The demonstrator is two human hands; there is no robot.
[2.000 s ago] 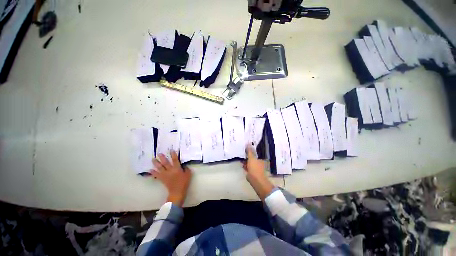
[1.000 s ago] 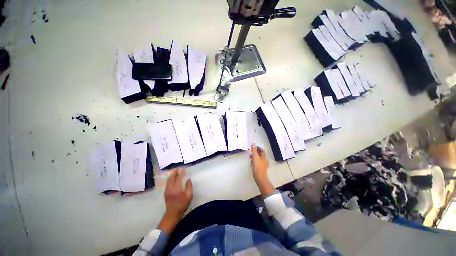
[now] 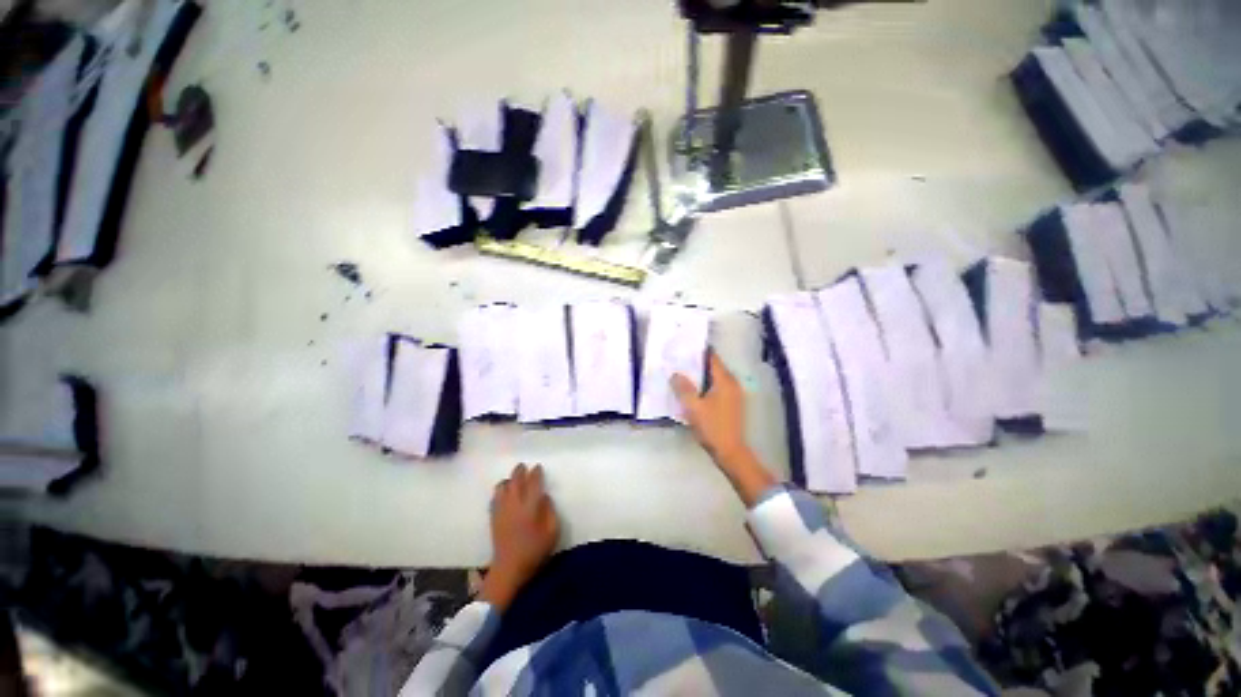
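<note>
A row of small cut bundles with white tops and dark sides lies in front of me. My right hand rests at the right end bundle of this row, fingers on its top and right edge; whether it grips it I cannot tell. My left hand is on the table below the row, touching no bundle, fingers slightly curled. Two more small bundles lie just left of the row. Long curved cut bundles stand side by side to the right, apart from my right hand.
The cutting machine's base plate is behind the row, a yellow ruler beside it. A smartphone lies on bundles at the back. More bundles lie far right and left. Scraps cover the floor.
My view has turned. My right hand has moved from beside the row onto its right end bundle. My left hand's fingers have drawn together. The small bundles on the left show closer to the row.
</note>
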